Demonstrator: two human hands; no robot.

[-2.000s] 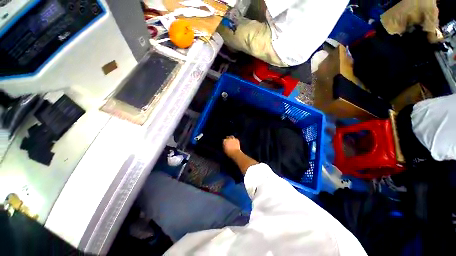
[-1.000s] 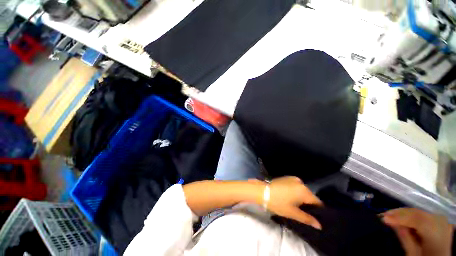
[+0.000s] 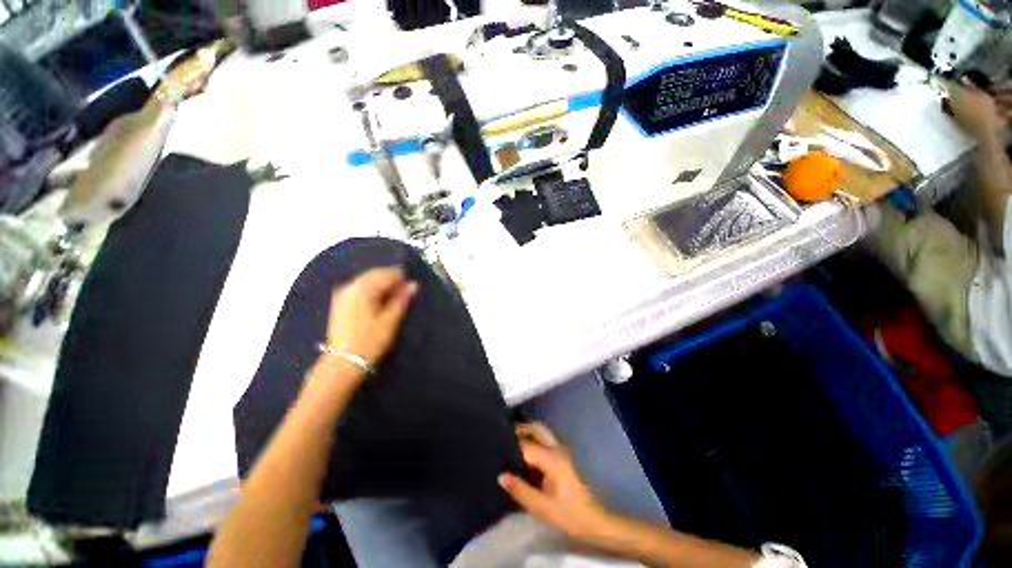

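A black sleeve panel with a curved top point(image 3: 388, 411) lies over the table's front edge, its top just in front of the presser foot point(image 3: 424, 220). My left hand point(image 3: 370, 313) is on its upper part, fingers bent together on the cloth near the needle. My right hand point(image 3: 552, 479) grips the panel's right edge at the table's front, above my lap. The white sewing machine point(image 3: 522, 105) stands behind, with black strips point(image 3: 600, 83) over its head. A second long black panel point(image 3: 144, 344) lies flat at the left.
Small black labels point(image 3: 568, 200) lie behind and right of the needle. A tray with a dark rectangle point(image 3: 721, 222) and an orange fruit point(image 3: 813, 176) are at the table's right. A blue crate point(image 3: 938, 499) with black pieces stands right of my lap. Another person's arm point(image 3: 977, 117) shows far right.
The view has swung from the right crate to the left one, then to the machine. My left hand has moved from my lap up onto the panel. My right hand now holds the panel's edge.
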